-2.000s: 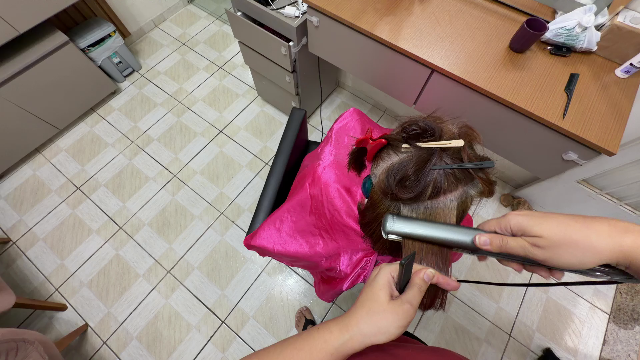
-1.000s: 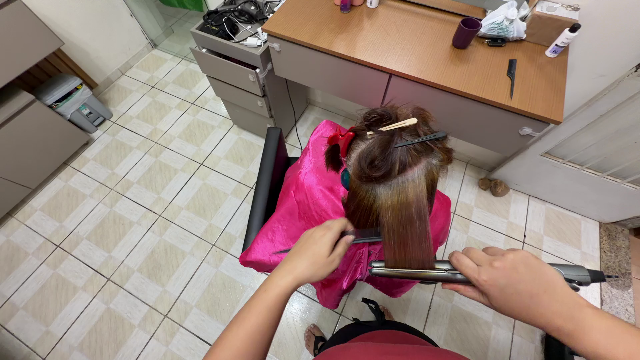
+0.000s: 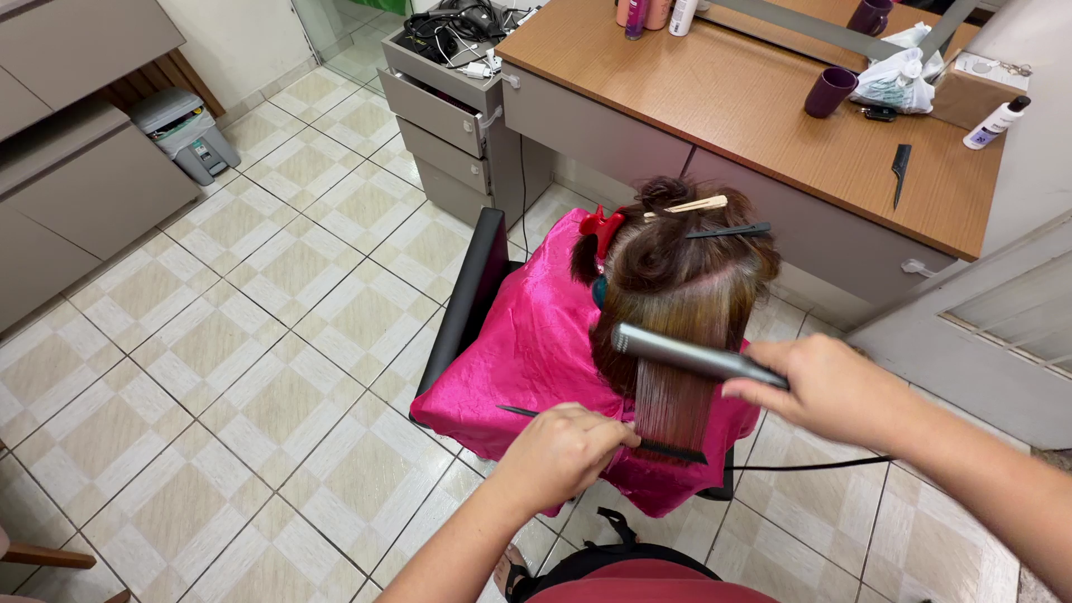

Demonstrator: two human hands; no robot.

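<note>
A person in a pink cape (image 3: 519,335) sits with their back to me, a straight section of hair (image 3: 674,410) hanging down behind. My left hand (image 3: 569,448) holds a black rat-tail comb (image 3: 674,452), its teeth at the lower part of that section. My right hand (image 3: 808,381) is closed around a grey hair straightener (image 3: 687,350), which lies across the hair above the comb; whether its plates grip hair cannot be told. Up on the head, a cream clip (image 3: 691,206), a dark clip (image 3: 733,230) and a red claw clip (image 3: 603,230) hold pinned hair.
A wooden counter (image 3: 670,92) beyond the head bears a purple cup (image 3: 831,90), a second comb (image 3: 900,174) and bottles. Left of it stands a drawer unit (image 3: 440,126) with cables on top. The straightener's black cord (image 3: 808,466) runs right. A chair armrest (image 3: 465,293) is beside the cape.
The straightener has moved from the lower hair up to a higher part of the section. My left hand has moved right, with the comb now across the lower hair.
</note>
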